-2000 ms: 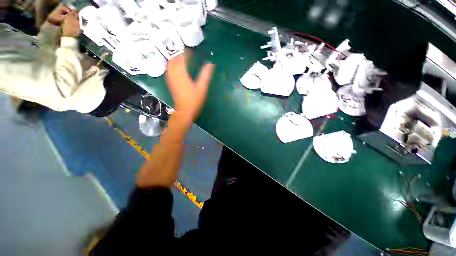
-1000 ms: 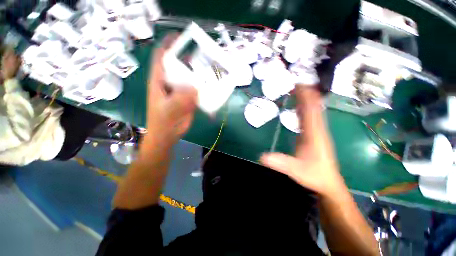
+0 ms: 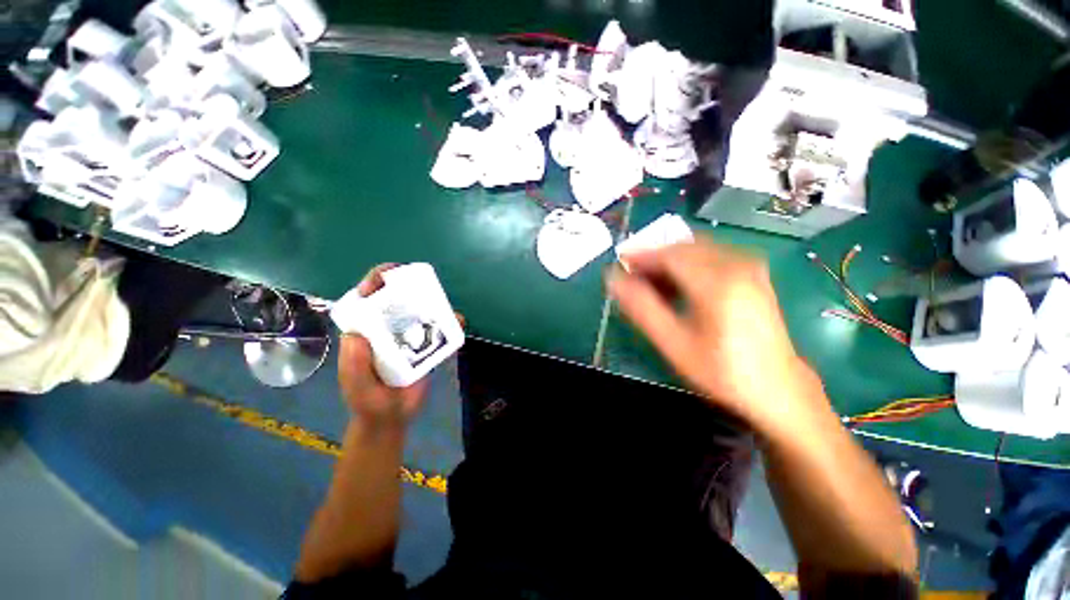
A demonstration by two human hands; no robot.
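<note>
My left hand [image 3: 378, 381] holds a white housing [image 3: 405, 322] over the bench's front edge. Its open window faces up and shows a grey round part inside. My right hand [image 3: 716, 322] is over the mat with its fingertips at a white end cover [image 3: 655, 238]. The hand is slightly blurred and partly hides the cover, so I cannot tell whether it grips it. Another flat end cover [image 3: 573, 243] lies just left of it. Behind them is a pile of white covers [image 3: 604, 164] with upright posts and thin red wires.
A pile of white housings [image 3: 176, 147] stands at the left. A grey-white metal box [image 3: 798, 164] stands behind my right hand. Closed units [image 3: 980, 322] with coloured wires [image 3: 898, 410] lie at the right. A person's light sleeve [image 3: 53, 311] shows at the left edge.
My left hand reached to the housing pile, took a housing and has brought it down to the bench edge. My right hand came into view and has moved to the cover. The view has shifted right.
</note>
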